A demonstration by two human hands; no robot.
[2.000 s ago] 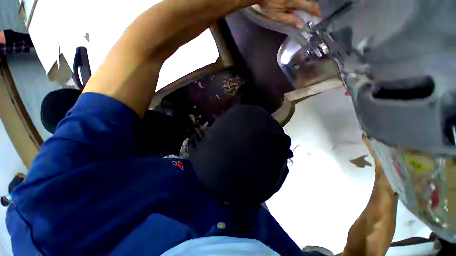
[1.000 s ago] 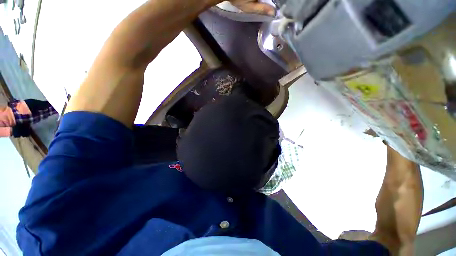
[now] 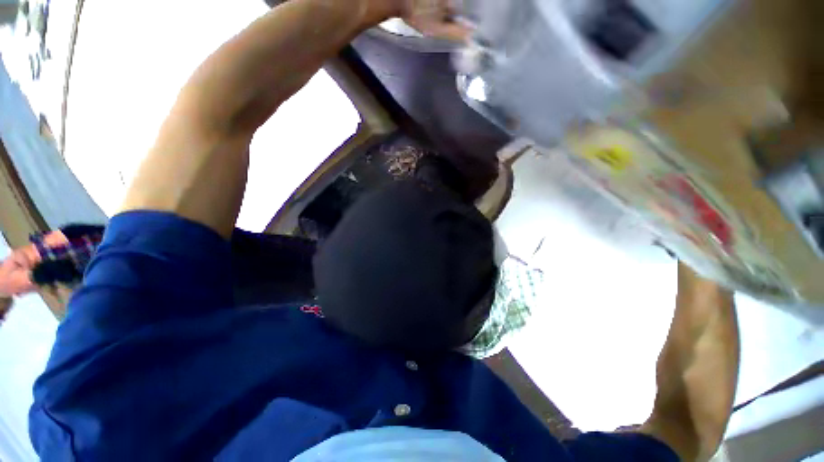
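Note:
The large grey motor body of the cutting machine (image 3: 578, 72) is blurred at the upper right, with yellow and red labels on its side. Part of a shiny base plate (image 3: 474, 88) shows at its left edge. My left hand (image 3: 438, 16) is at the top edge beside the machine, partly cut off and blurred; its grip cannot be told. My right forearm rises at the right, and my right hand is hidden behind the machine. A stack with a white top (image 3: 587, 316) lies below the machine. Another white-topped stack (image 3: 303, 135) with a brown layered edge lies left of centre.
Pale scraps (image 3: 403, 161) lie on the dark surface (image 3: 434, 81) between the stacks. A black rounded shape (image 3: 407, 266) fills the centre before my blue shirt. Another person's hand (image 3: 18, 271) with a plaid sleeve is at the left edge. A broad white sheet (image 3: 135, 72) is upper left.
The machine appears further left and tilted, hiding more of the base plate. My left hand is nearer the top edge and further left. The other person's hand has come further into view.

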